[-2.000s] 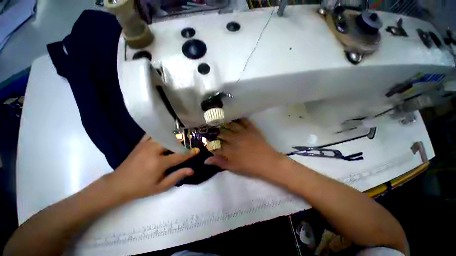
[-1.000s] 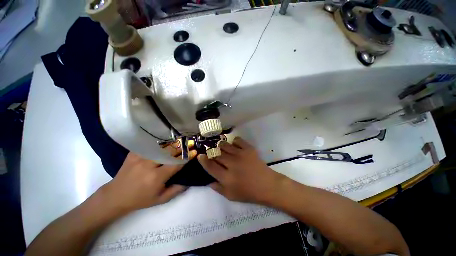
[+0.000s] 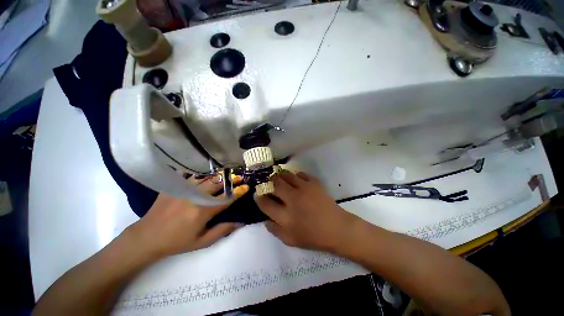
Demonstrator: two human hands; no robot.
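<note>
A dark navy garment piece (image 3: 106,129) runs from the back left of the table to under the head of a white sewing machine (image 3: 346,74). My left hand (image 3: 179,225) lies on the cloth left of the needle area, its fingers partly behind the machine head. My right hand (image 3: 306,210) rests on the cloth just right of the needle area, fingers bent beside the cream tension knob (image 3: 258,158). The presser foot area (image 3: 232,179) is lit yellowish and mostly hidden by the head and fingers. Whether either hand pinches the cloth does not show.
Metal snips (image 3: 408,192) with dark forked ends lie on the machine bed right of my right hand. A small white round piece (image 3: 398,173) lies behind them. A printed ruler scale (image 3: 247,276) runs along the table's front edge. Papers (image 3: 21,37) are at the far left.
The view has shifted, so the machine head appears farther left. My hands have drawn slightly closer to the table's front, and my right hand has turned more knuckles-up beside the needle area.
</note>
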